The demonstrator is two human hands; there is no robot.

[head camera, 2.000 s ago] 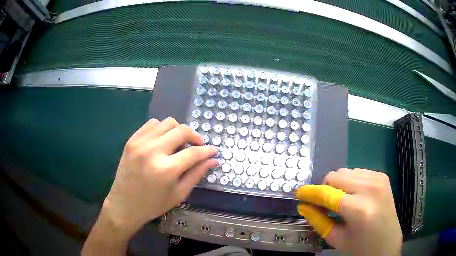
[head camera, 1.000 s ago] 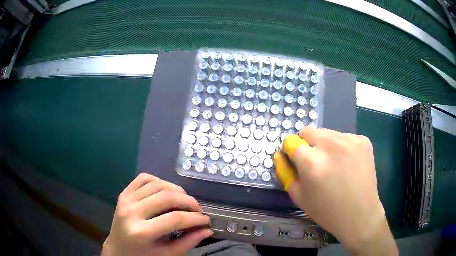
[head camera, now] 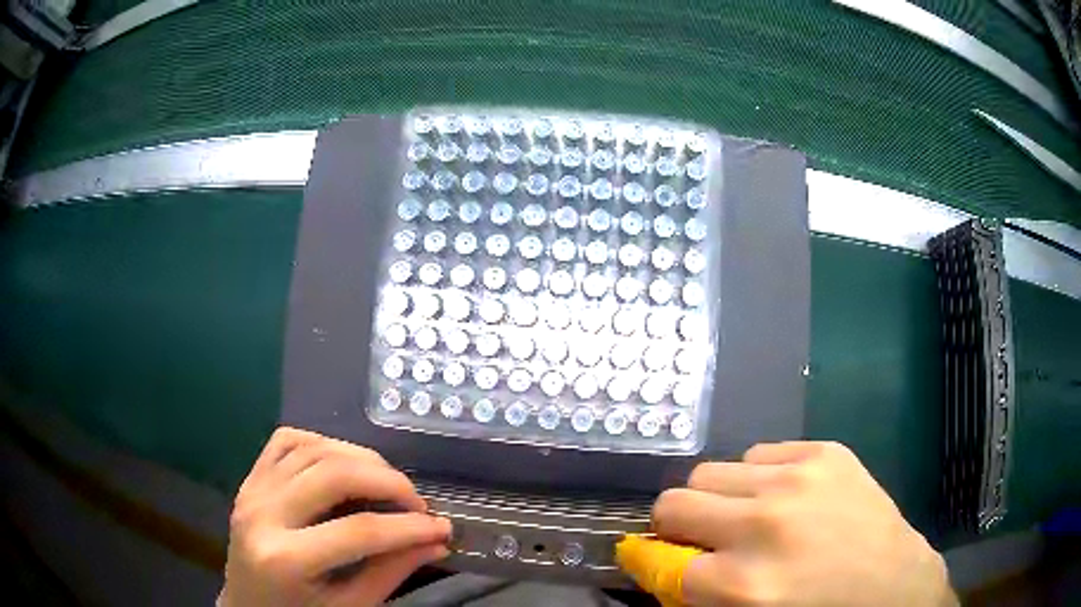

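Note:
A clear tray [head camera: 711,296] full of rows of small round silver components [head camera: 549,383] lies on a dark grey mat [head camera: 759,273]. A metal strip fixture [head camera: 539,563] lies along the mat's near edge, with two round components in its middle. My left hand [head camera: 326,522] is bare, its thumb and fingertips together on the fixture, left of the two components. My right hand [head camera: 794,534], with yellow finger cots, has its fingertips down on the fixture, right of them. Whether either hand pinches a component is hidden by the fingers.
A stack of dark strip fixtures [head camera: 974,374] stands on edge on the green bench [head camera: 877,356], right of the mat. Pale lengthwise strips [head camera: 871,208] cross the bench behind the mat. Dark equipment shows at the upper left corner. A bit of clothing shows below the fixture.
My right hand has come down from the tray's near right corner to the fixture. My left hand moved from the tray to the fixture earlier and stays there. The view has shifted slightly.

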